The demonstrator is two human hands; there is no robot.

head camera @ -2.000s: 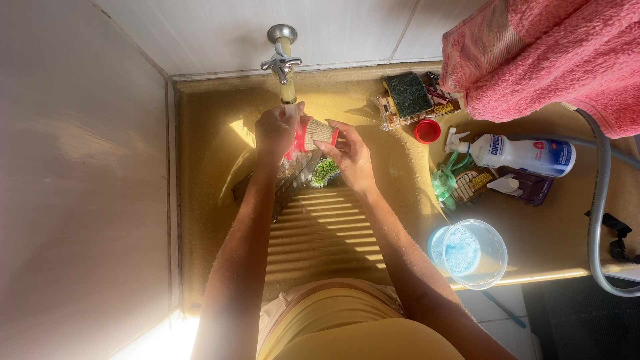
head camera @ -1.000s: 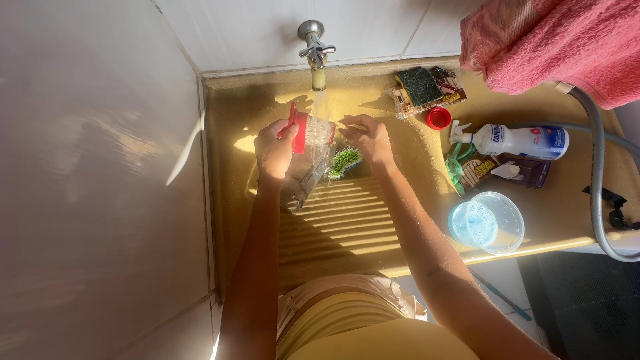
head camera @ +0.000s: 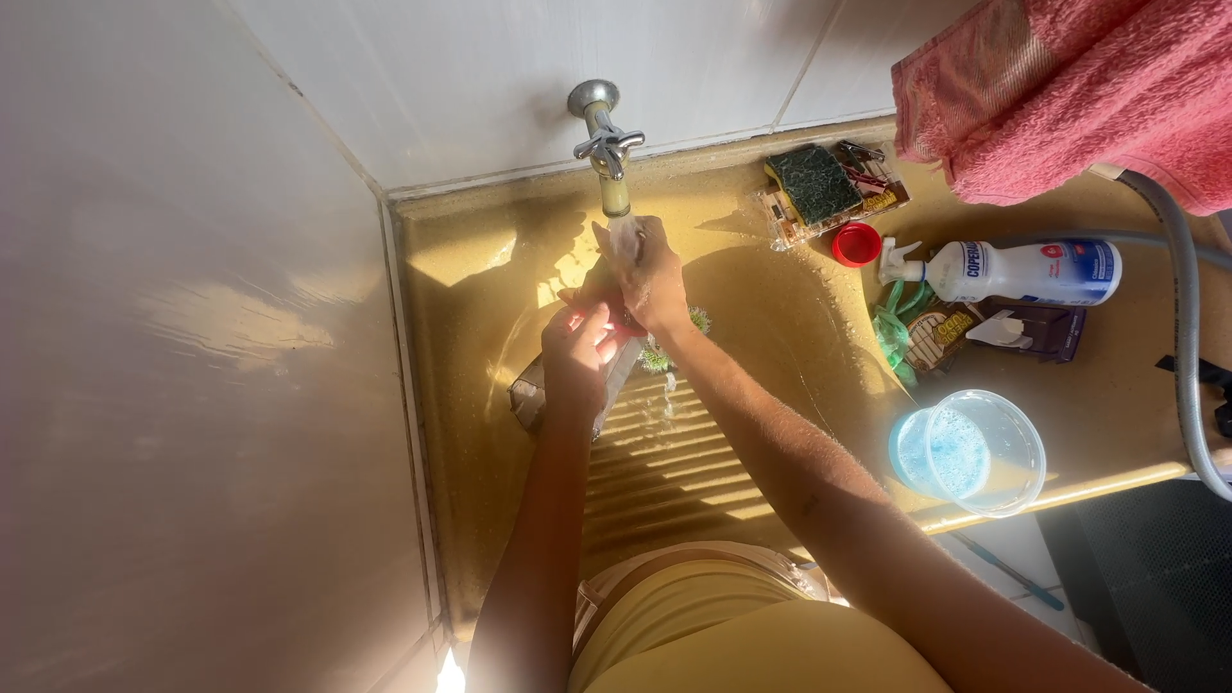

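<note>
Water runs from the wall tap (head camera: 614, 192) onto my right hand (head camera: 653, 279), whose fingers are curled under the spout; whether it holds anything is hidden. My left hand (head camera: 580, 351) is just below, its fingers against a red object (head camera: 630, 324) that is mostly covered by both hands, so its kind cannot be told. A green-and-white bristled brush (head camera: 658, 358) lies in the sink, partly behind my right wrist. Beside my left wrist, a greyish, box-like item (head camera: 527, 395) rests in the basin, partly hidden by my left hand and forearm.
On the right ledge are a scouring sponge (head camera: 814, 185) on packaging, a red cap (head camera: 856, 244), a white spray bottle (head camera: 1025, 271) and a clear tub with blue sudsy liquid (head camera: 996, 452). A pink towel (head camera: 1068, 96) and grey hose (head camera: 1179, 318) are at the far right. Washboard ridges (head camera: 664, 462) line the sink.
The red item, plainly visible in my left hand a second ago, is now mostly covered. My right hand has moved across to the left, under the tap's stream.
</note>
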